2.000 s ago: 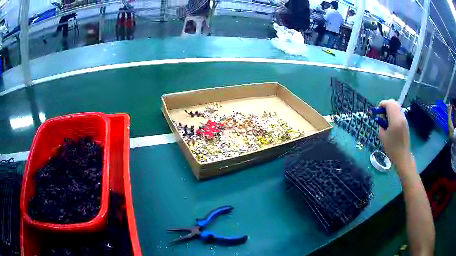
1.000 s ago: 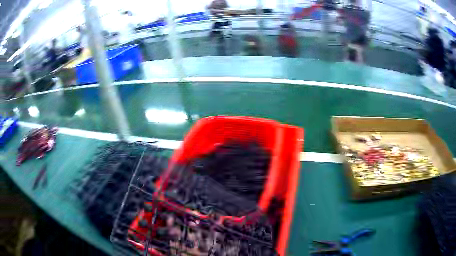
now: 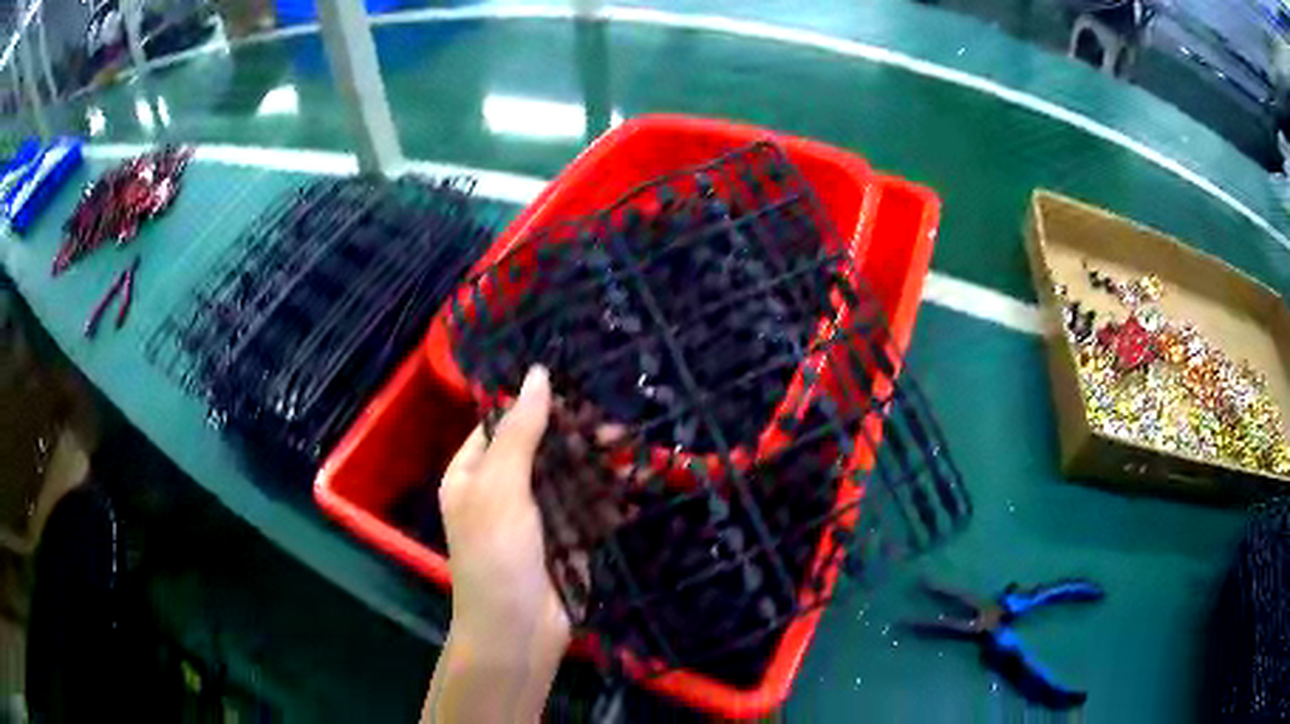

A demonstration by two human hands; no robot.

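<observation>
My left hand (image 3: 502, 516), bare, holds a flat black runner frame with small parts (image 3: 693, 382) by its left edge, thumb on top, tilted above the red baskets. The frame covers much of the upper red basket (image 3: 630, 156) and its dark loose parts. The lower red basket (image 3: 913, 234) shows at the right and lower left. Fingers under the frame show blurred through its grid. My right hand is not in view.
Untidy black frames (image 3: 333, 304) lie left of the baskets. Red-handled pliers (image 3: 113, 300), a dark red pile (image 3: 120, 205) and a blue object (image 3: 38, 181) are at far left. Blue-handled pliers (image 3: 1007, 629) lie open at right, below the cardboard tray (image 3: 1103, 460); a black stack is cut off at right.
The view has swung left from the tray to the baskets. The right hand with blue-handled nippers has left view. My left hand now shows clearly, and the frame is higher over the baskets.
</observation>
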